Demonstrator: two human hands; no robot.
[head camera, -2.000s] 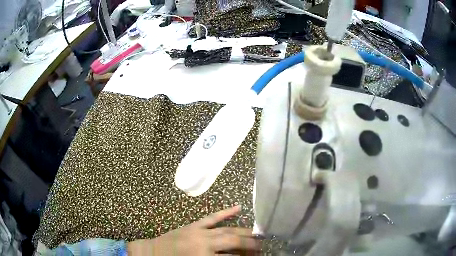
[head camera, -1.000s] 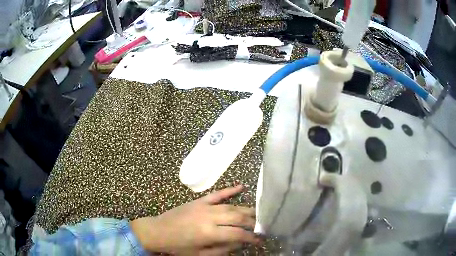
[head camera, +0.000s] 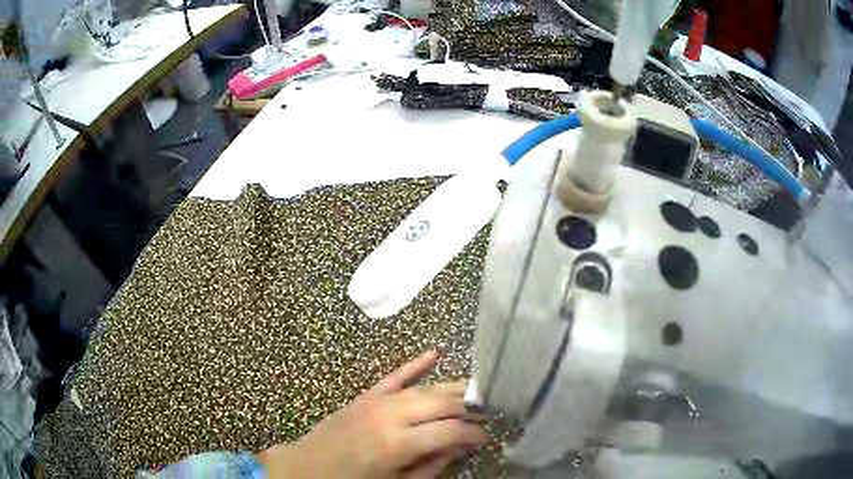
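A garment panel (head camera: 253, 318) of dark cloth with a small tan-gold print lies spread over the white table and drapes down at the left. My left hand (head camera: 388, 426) lies flat on the cloth at the lower middle, fingers apart, its fingertips reaching the left side of the machine head. The white-cream machine head (head camera: 645, 281) fills the right side. The needle area is hidden behind it. A white lamp paddle (head camera: 421, 248) hangs over the cloth beside the head. My right hand is not in view.
A bundle of dark and white strips (head camera: 468, 94) lies at the far edge, with stacked printed pieces (head camera: 514, 33) behind it. A pink and white power strip (head camera: 281, 75) lies far left. A blue flexible neck (head camera: 542, 138) arcs behind the head. Another table (head camera: 112, 70) stands left.
The cloth's far edge sits nearer me, baring more white table. My left hand remains on the cloth near the machine head. The view has shifted, so background things appear farther right.
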